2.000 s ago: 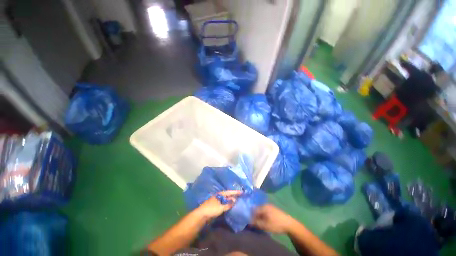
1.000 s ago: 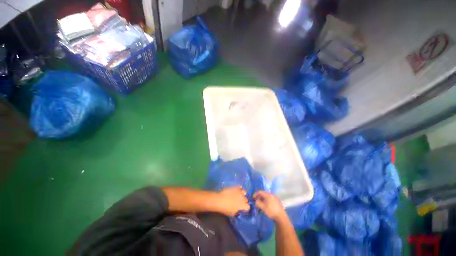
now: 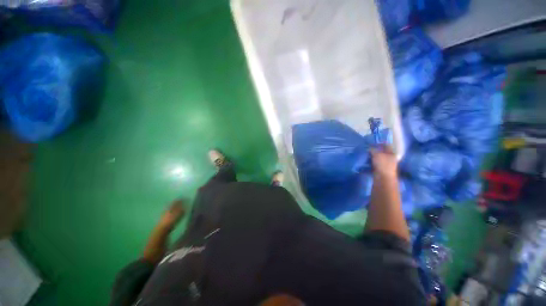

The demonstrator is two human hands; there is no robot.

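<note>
A blue plastic bag (image 3: 330,164) sits in the near end of the white plastic tub (image 3: 266,113), its knotted neck pointing up and to the right. My right hand (image 3: 384,160) is closed around the bag below the knot. My left hand (image 3: 173,213) hangs low at my left side over the green floor, away from the bag. It is small and blurred, so its finger posture and whether it holds anything cannot be told. The far part of the tub shows a pale rectangular patch on its bottom.
Several full blue sacks (image 3: 452,125) are heaped right of the tub. Another blue sack (image 3: 52,86) stands on the floor at upper left. A red plastic stool (image 3: 503,186) is at the right. A dark crate is cut off at the top left. My shoes are beside the tub.
Both hands were together at the bag's neck. My left hand has let go and dropped to the left. The bag's neck is now knotted, and the bag rests inside the tub. The view has tilted down.
</note>
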